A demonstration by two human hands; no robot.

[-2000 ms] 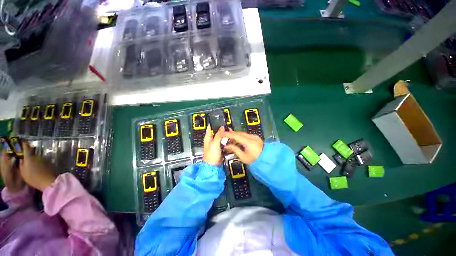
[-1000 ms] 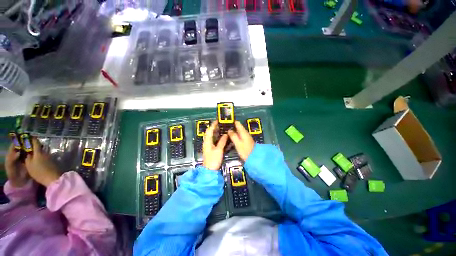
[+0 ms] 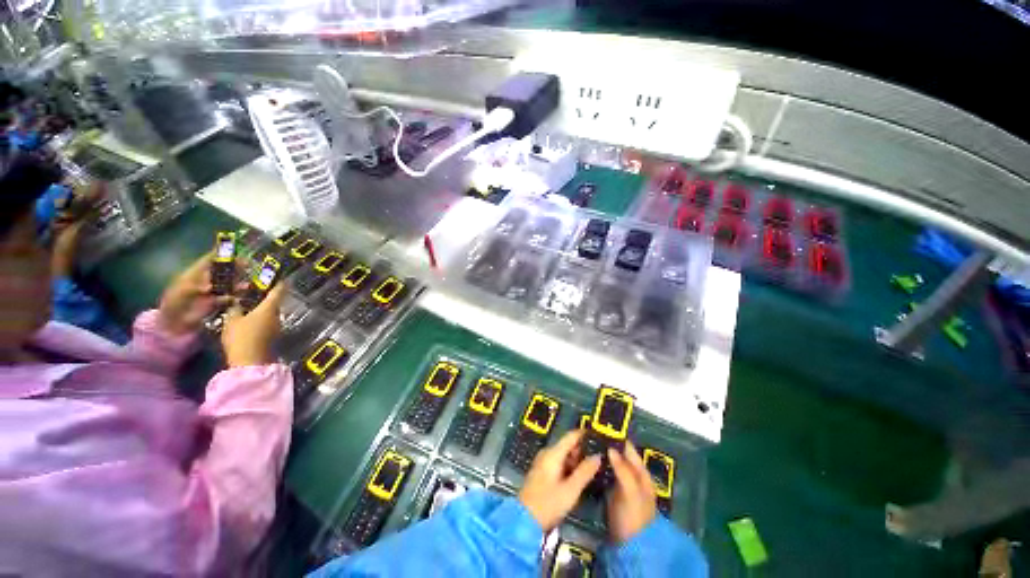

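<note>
A keypad phone with a yellow frame around its screen (image 3: 612,414) is held upright between both my hands, above the blister tray. My left hand (image 3: 559,483) grips its lower left side and my right hand (image 3: 633,492) its lower right side. My fingers hide most of its keypad. The clear blister tray (image 3: 411,447) lies in front of me with several yellow-framed phones in its pockets. Another phone's yellow frame shows partly behind the held phone.
Stacked clear trays (image 3: 531,296) lie on a white board (image 3: 718,390). A white power strip (image 3: 633,104), a white fan (image 3: 296,152) and a red-part tray (image 3: 836,231) are beyond. A person in pink (image 3: 226,435) holds phones at left. A green battery (image 3: 747,542) lies right.
The view has swung left and up, so the power strip and fan now show and the carton has left view. Since two seconds ago, the phone has come into clear view, upright between both hands.
</note>
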